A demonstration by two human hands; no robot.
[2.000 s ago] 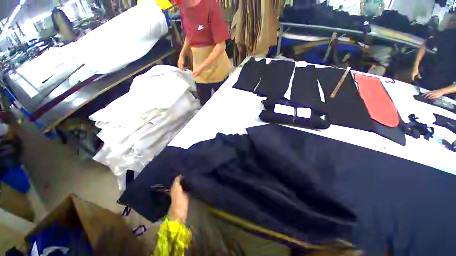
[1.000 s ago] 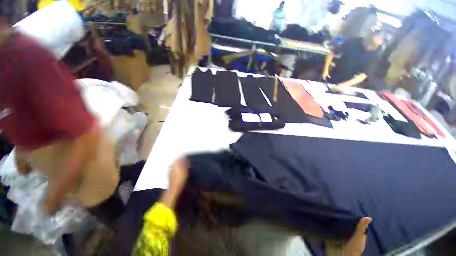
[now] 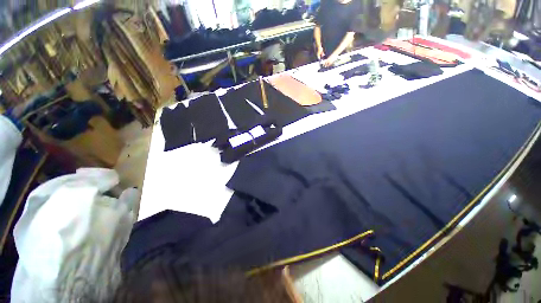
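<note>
The large navy-black cloth (image 3: 379,142) covers the near side of the white-topped table, flat toward the right. Its left end (image 3: 255,228) is rumpled and folded, with a dark part lying over the table's left edge. The thin yellow selvedge (image 3: 460,222) runs along the near right edge. Another stretch of it shows on the folded part, with a kink where the two meet. Neither of my hands can be made out. A blurred brown shape fills the bottom edge, and I cannot tell what it is.
Black cut pieces (image 3: 193,121), a tan ruler (image 3: 263,93), a red-orange piece (image 3: 295,90) and a black tied bundle (image 3: 252,139) lie on the far side. A person (image 3: 335,29) works opposite. Loose white material (image 3: 71,231) is at the left. Cardboard patterns (image 3: 133,59) hang behind.
The view has swung right. My hands, earlier holding the cloth's end, are out of sight. The cloth's near edge now lies along the table at the right. The person in red is out of view.
</note>
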